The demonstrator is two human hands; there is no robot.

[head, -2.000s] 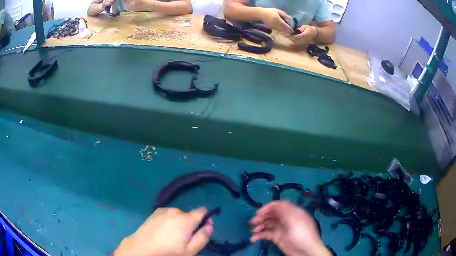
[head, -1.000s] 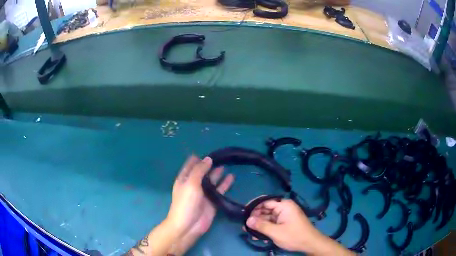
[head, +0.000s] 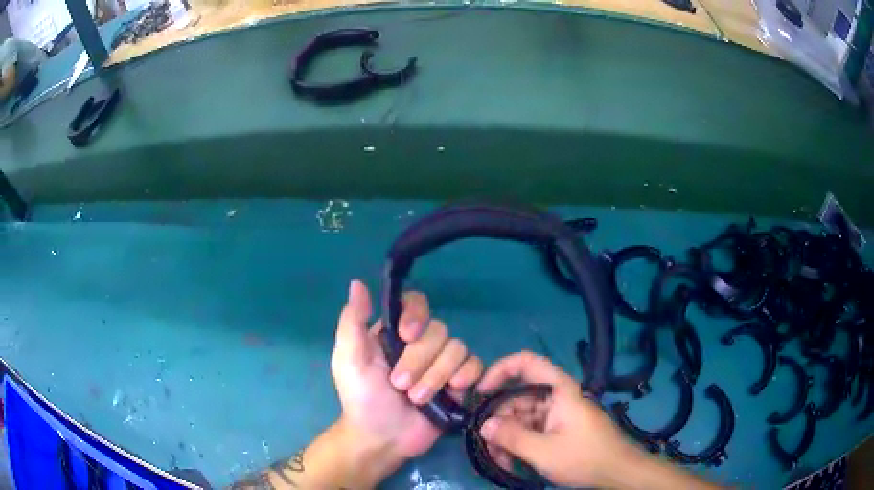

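A black padded headband (head: 494, 223) is held up over the bench mat, its arc towards the far side. My left hand (head: 398, 373) grips its left end, fingers wrapped around it. My right hand (head: 541, 421) holds a small black C-shaped yoke (head: 476, 448) by its curve. The yoke touches or nearly touches the headband's lower left end; whether they are joined cannot be told. The headband's right end hangs free above my right hand.
A tangled yoke pile (head: 767, 287) lies at right, with loose yokes (head: 714, 431) beside it. A headband with yoke fitted (head: 331, 91) and another folded-looking black piece (head: 93, 119) lie on the raised green strip (head: 537, 105). A blue bin (head: 48, 431) stands at lower left.
My left hand has gone from the mat to the headband and now grips its end. The headband has been lifted and turned upright. My right hand has picked up a yoke and brought it to the headband's end.
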